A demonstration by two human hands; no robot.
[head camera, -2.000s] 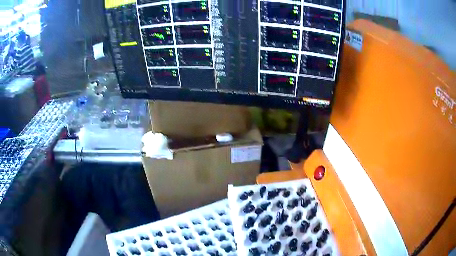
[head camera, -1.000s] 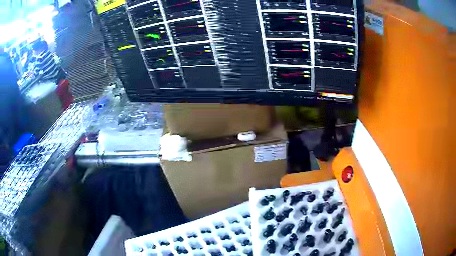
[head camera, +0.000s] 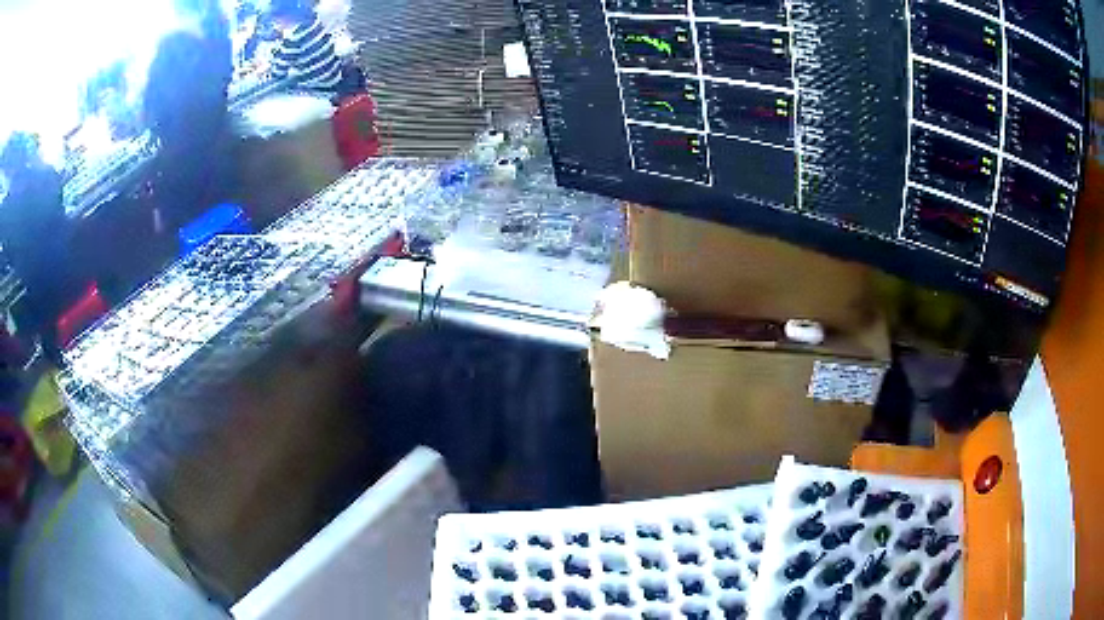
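Neither of my hands is in view. A white foam tray with black earbuds in its pockets lies at the bottom right, beside the orange test box. A second white foam tray lies to its left, its edge meeting the first tray. Its pockets look dark, with small black pieces in many of them. Both trays are cut off by the bottom edge. A small green spot shows among the earbuds on the right tray.
The monitor with graph windows hangs over a cardboard box. The orange test box with a red button stands at the right. A white slab leans at the lower left. Stacked clear trays stand at the left.
The view has turned left, so the monitor, box and trays have shifted right in the picture. More of the left side shows now. The earbud trays look unchanged.
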